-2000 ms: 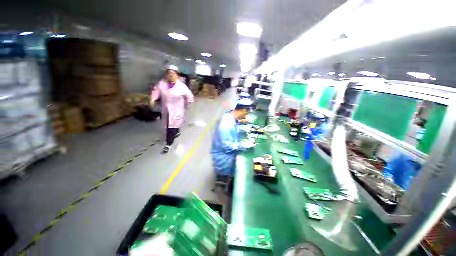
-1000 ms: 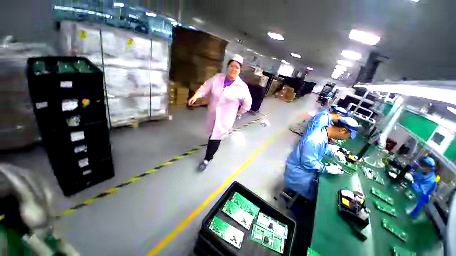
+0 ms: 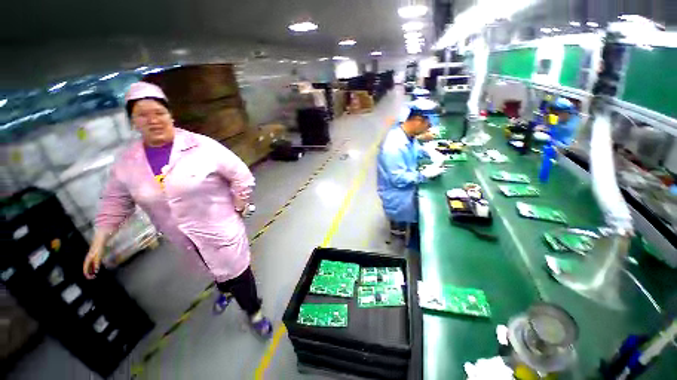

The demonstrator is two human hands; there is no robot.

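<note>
Neither of my hands is in view. A black turnover tray [image 3: 378, 326] sits on a stack of trays beside the bench. Green circuit boards [image 3: 334, 278] lie flat in its left and upper right parts; its lower right part shows bare black. Another green circuit board [image 3: 454, 298] lies on the green bench top [image 3: 464, 341], right of the tray. A round silvery pot [image 3: 543, 330] stands at the near edge of the view, with a crumpled white heap [image 3: 488, 369] beside it and something yellow at its base.
A person in a pink smock [image 3: 178, 193] is in the aisle at left, by stacked black trays [image 3: 67, 282]. People in blue smocks [image 3: 401, 167] work along the bench. A black tool box [image 3: 469, 204], more boards [image 3: 540, 213] and a clear extraction hood [image 3: 597, 274] are farther along.
The view has swung right, back toward the bench, bringing the pot into view. The person in pink has come closer. The board seen tilted over the tray two seconds ago no longer shows there.
</note>
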